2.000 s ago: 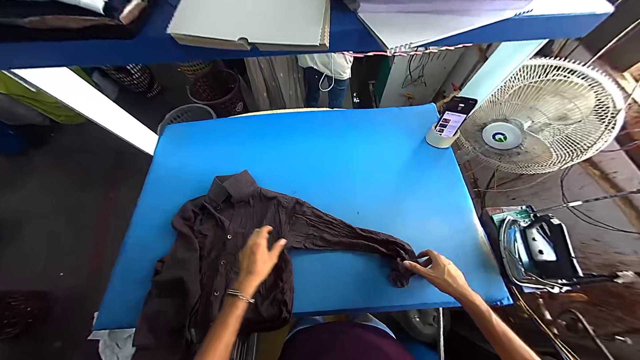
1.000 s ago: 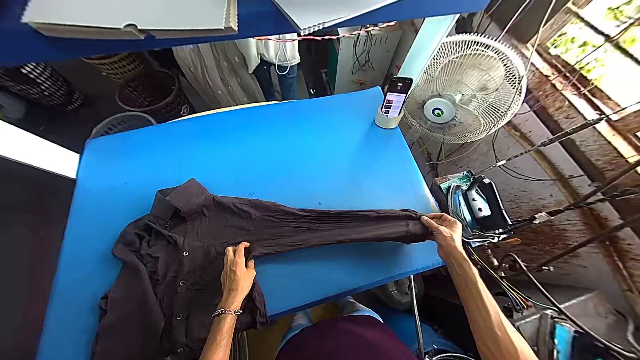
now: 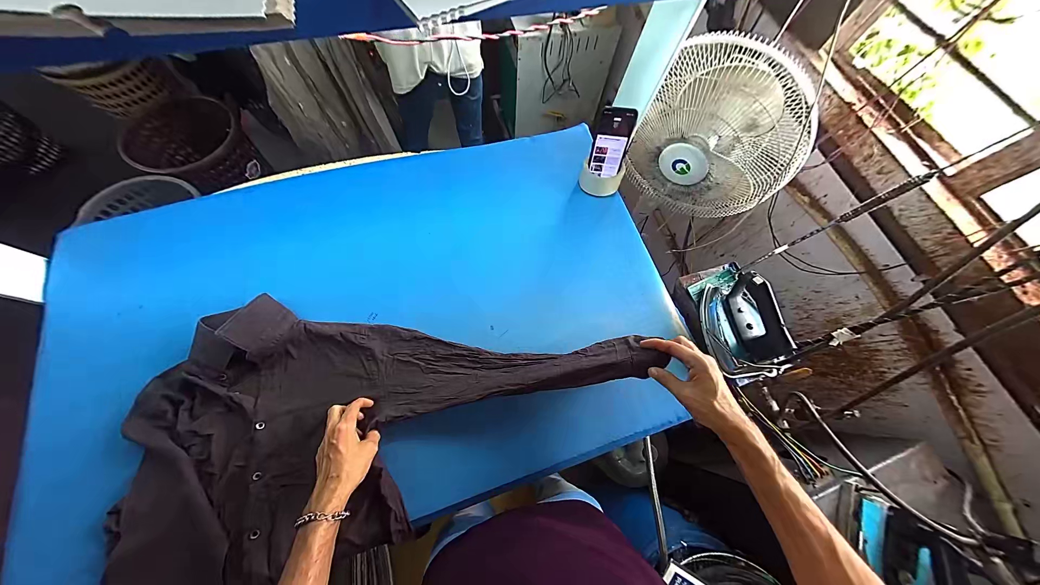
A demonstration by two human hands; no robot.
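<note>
A dark buttoned shirt (image 3: 301,390) lies front up on a blue-covered table (image 3: 455,236), its collar toward the far side and one sleeve stretched out to the right. My right hand (image 3: 691,378) grips the cuff (image 3: 642,356) of that sleeve between thumb and fingers, near the table's right edge. My left hand (image 3: 348,447), with a chain bracelet on the wrist, touches the shirt near the underarm, where its fingers pinch the fabric. The other sleeve hangs down along the shirt's left side.
A phone (image 3: 608,150) stands in a round holder at the far right corner, beside a pedestal fan (image 3: 719,126). An electric iron (image 3: 747,313) rests on a stand right of the table. Baskets (image 3: 183,142) and a person (image 3: 435,73) are beyond the far edge. Cables hang at the right.
My right hand has drawn the cuff to the right, and the sleeve, bunched at its end two seconds ago, is now extended. The view has shifted right.
</note>
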